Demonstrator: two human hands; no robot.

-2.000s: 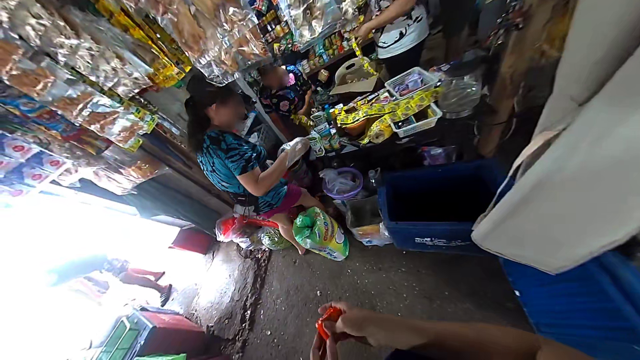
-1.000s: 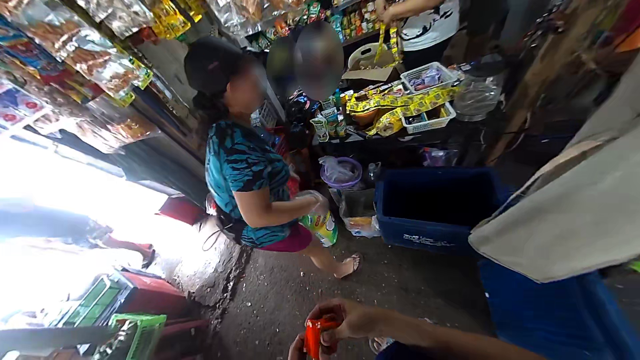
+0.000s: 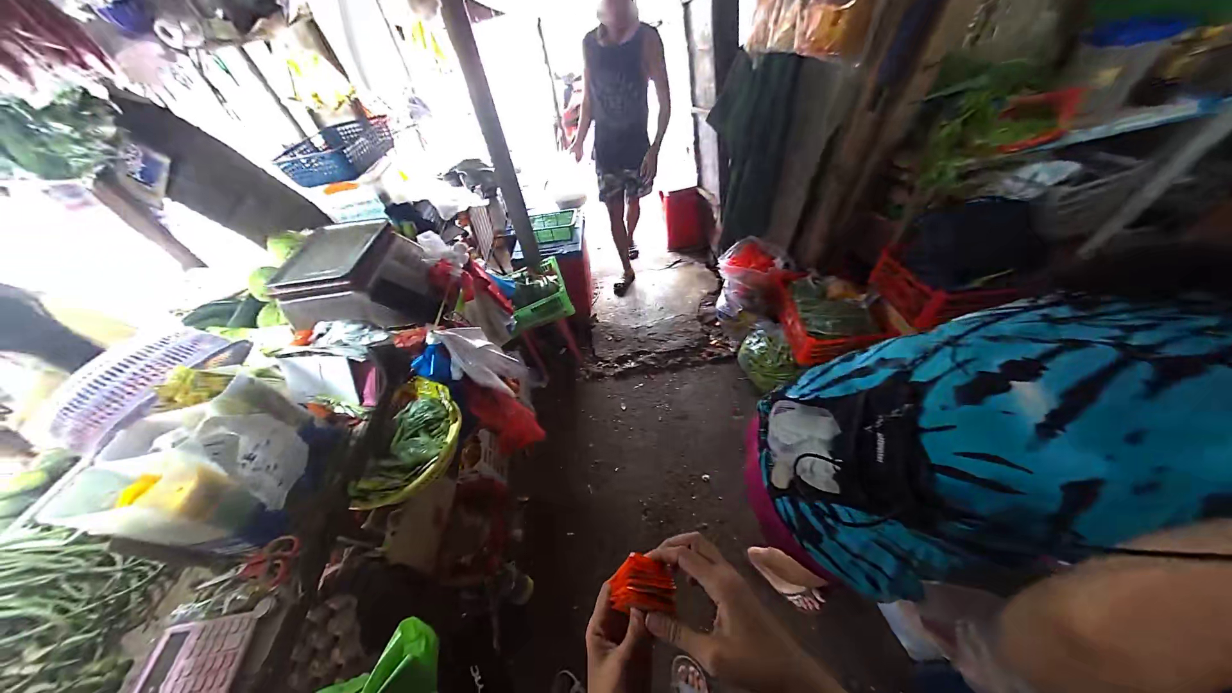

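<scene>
A small stack of thin orange-red packets or folded pieces (image 3: 643,583) is held up between my two hands, low in the middle of the head view; its exact kind is not clear. My left hand (image 3: 616,640) grips it from below and the left side, thumb in front. On its right side, my right hand (image 3: 707,611) has thumb and fingers at the edge of the stack. Close by on the right, a person in a blue and black patterned shirt (image 3: 1020,423) bends over, with a black waist bag (image 3: 876,452) at the back.
A walkway (image 3: 635,452) leads to a doorway where another person (image 3: 621,106) walks. Along the left stand a vegetable stall with a yellow-rimmed basket (image 3: 452,433), a green crate (image 3: 544,308) and a pink calculator (image 3: 197,654). Red crates (image 3: 828,337) with vegetables sit at right.
The view has swung far left toward the doorway. The person in the blue and black shirt, seated then standing before, now bends close on the right. The orange-red stack stays in my hands.
</scene>
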